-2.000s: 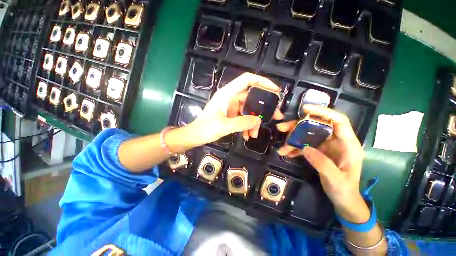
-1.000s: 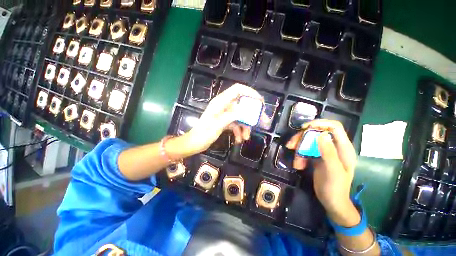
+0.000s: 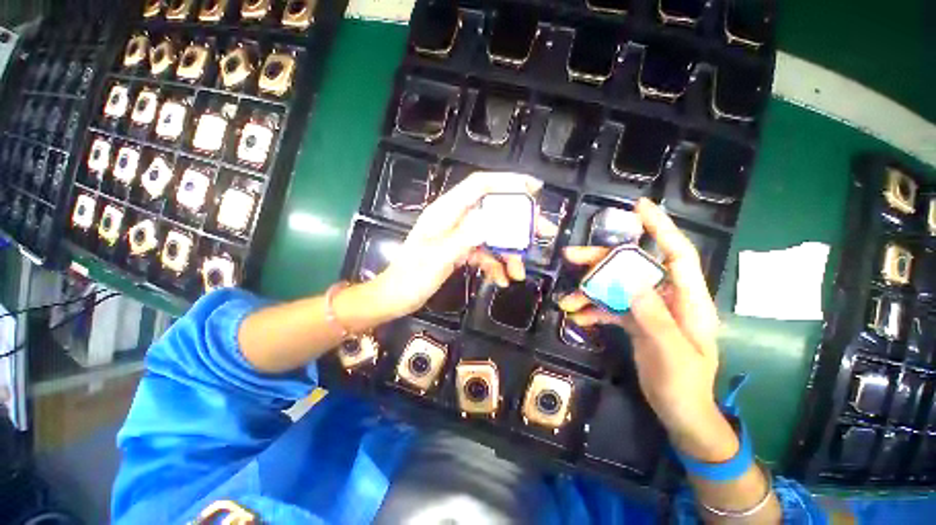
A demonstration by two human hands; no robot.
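My left hand (image 3: 446,231) holds a strapless smartwatch (image 3: 508,223) above the centre tray, its display lit plain white. My right hand (image 3: 672,318) holds a second smartwatch (image 3: 624,278), turned like a diamond, its display lit white with a light blue part near my thumb. The centre tray (image 3: 623,415) lies under both hands. It holds dark watches face up in its upper rows, and several gold watches with their backs up (image 3: 477,387) in the row nearest me. My hands hide some pockets.
The left tray (image 3: 298,133) holds rows of gold and whitish watch backs, with a darker tray (image 3: 41,133) beyond. A white paper slip (image 3: 782,281) lies on the green mat (image 3: 326,195). The right tray (image 3: 836,385) stands at the right edge.
Both displays have gone from black with small marks to lit faces. The right watch was mostly light blue and now shows white too, and has been turned. The whole view has shifted slightly.
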